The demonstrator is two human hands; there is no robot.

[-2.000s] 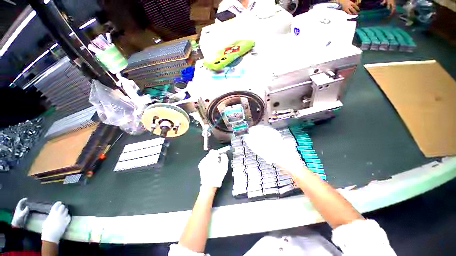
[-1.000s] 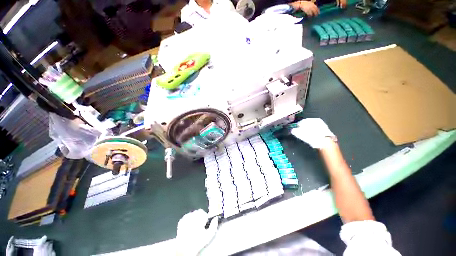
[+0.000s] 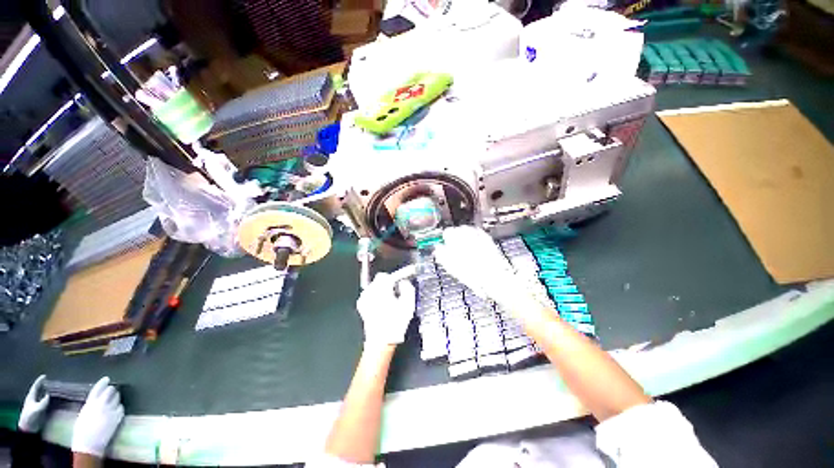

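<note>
My left hand [image 3: 387, 309], in a white glove, is left of the part columns, just below the ring head. Its fingers are closed around what looks like a small grey part [image 3: 402, 274], mostly covered. My right hand [image 3: 477, 263], also gloved, is at the lower right of the ring head [image 3: 373, 219], its fingertips on a small part with teal on it [image 3: 428, 241] at the opening. Grey parts [image 3: 465, 342] lie in close columns below the wrapping machine [image 3: 521, 123], partly under my right hand and forearm. Teal parts [image 3: 565, 291] line their right side.
A tape reel [image 3: 306, 239] and an upright post [image 3: 365, 263] stand left of the ring. Waiting grey parts [image 3: 240, 298] lie beyond. A cardboard sheet [image 3: 759, 187] is at right. Another person's gloved hands [image 3: 96, 419] hold a dark strip at lower left.
Since one second ago my right hand has moved from beside the teal column to the ring, and my left hand has come up from the near end of the grey columns. The view has shifted.
</note>
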